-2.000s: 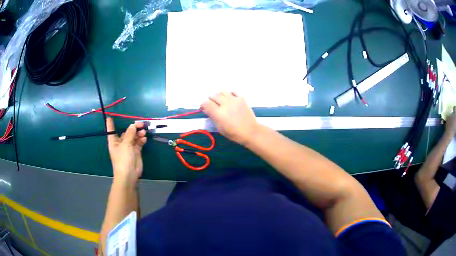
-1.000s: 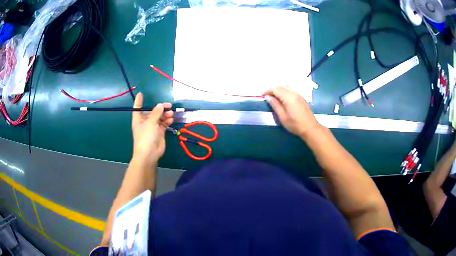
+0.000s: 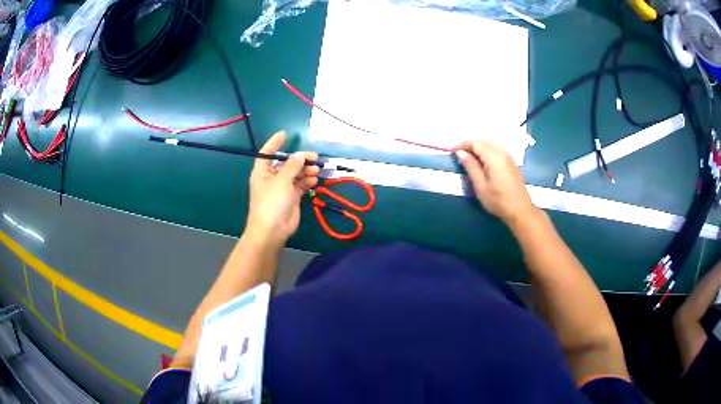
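My left hand [image 3: 278, 185] holds a piece of black sleeving [image 3: 213, 148] between thumb and fingers, with a white marker [image 3: 171, 142] near its left end. Its short right end sticks out past my fingers. My right hand [image 3: 492, 175] pinches the right end of a red wire [image 3: 332, 117], which stretches left across the white sheet [image 3: 419, 71]. Red-handled scissors [image 3: 345, 207] lie just right of my left hand, their blades mostly hidden. Another red wire [image 3: 186, 129] lies on the mat to the left. The long pale strip [image 3: 589, 200] runs under and beyond my right hand.
A coil of black sleeving [image 3: 146, 47] and plastic bags with red wires [image 3: 35, 75] are at the far left. Black cables [image 3: 696, 197] with red ends and a slanted white strip [image 3: 626, 146] lie right. Another person's arm [image 3: 696, 316] shows at the right edge.
My right hand has moved right with the red wire, whose left end has swung onto the sheet. My left hand still holds the sleeving. The whole view has shifted.
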